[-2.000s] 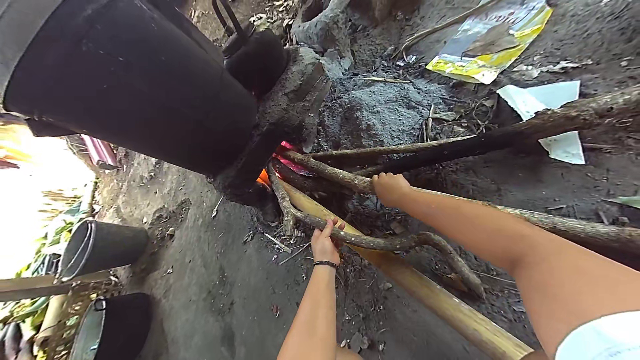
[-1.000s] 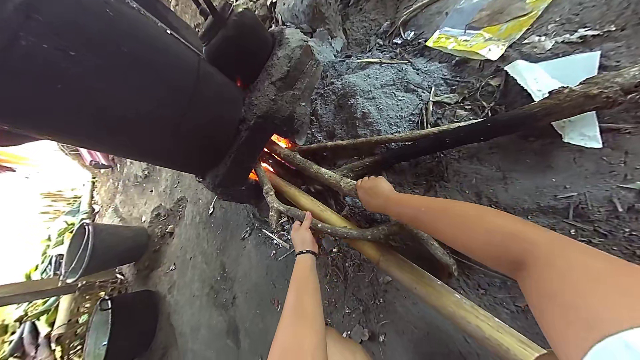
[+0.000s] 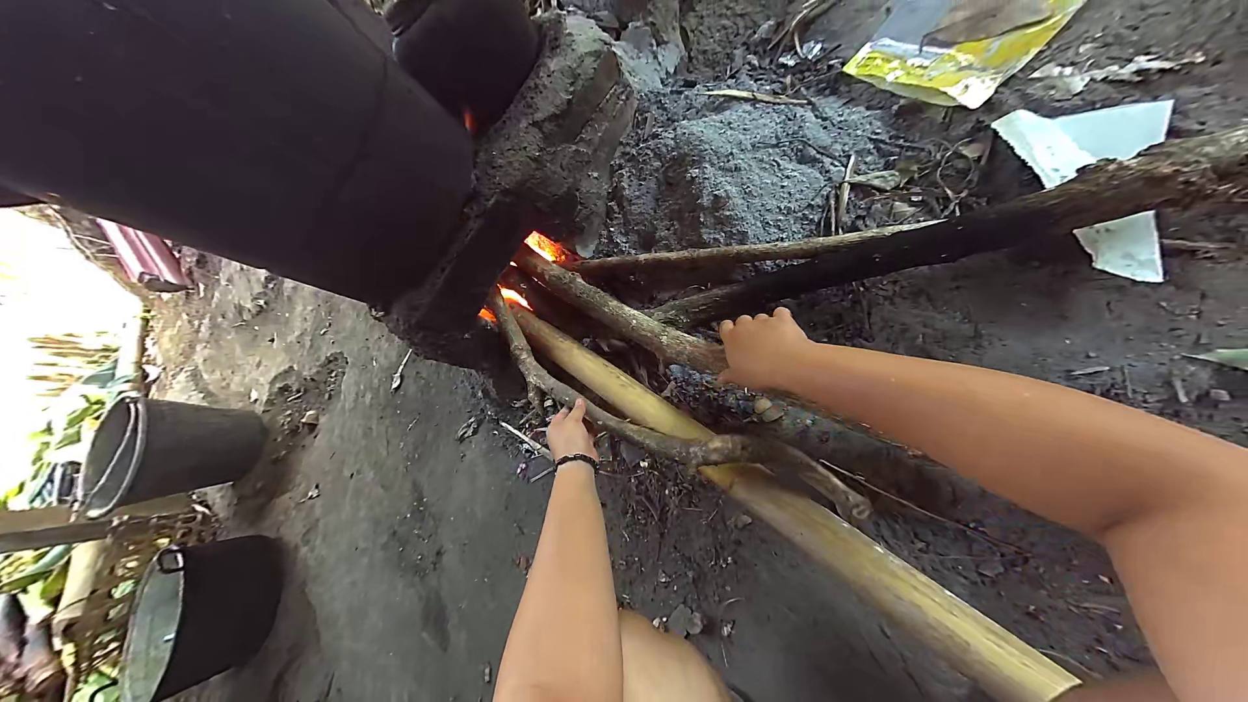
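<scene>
My left hand [image 3: 573,431], with a dark bracelet at the wrist, holds a crooked thin branch [image 3: 634,434] near its middle. This branch lies across a pale pole [image 3: 848,546], perhaps bamboo, and its inner end is at the glowing fire opening [image 3: 517,292]. Farther right, my right hand [image 3: 765,349] grips a thicker branch [image 3: 624,317] from above; its fingers are curled over the wood. That branch also runs into the fire. Beside it lie a charred log [image 3: 877,258] and a thin straight stick [image 3: 741,255]. Flames show around the inner ends of the wood.
A large blackened pot [image 3: 234,146] and a smaller dark pot [image 3: 468,58] stand at the earthen stove [image 3: 565,127]. Grey ash [image 3: 741,156], a yellow plastic packet [image 3: 916,73] and a white scrap [image 3: 1121,132] are on the ground. Two dark buckets [image 3: 210,448] [image 3: 229,609] stand left.
The crooked branch in my left hand has moved toward the fire, along the pale pole. My left hand has moved the same way. More flame shows at the opening than two seconds ago.
</scene>
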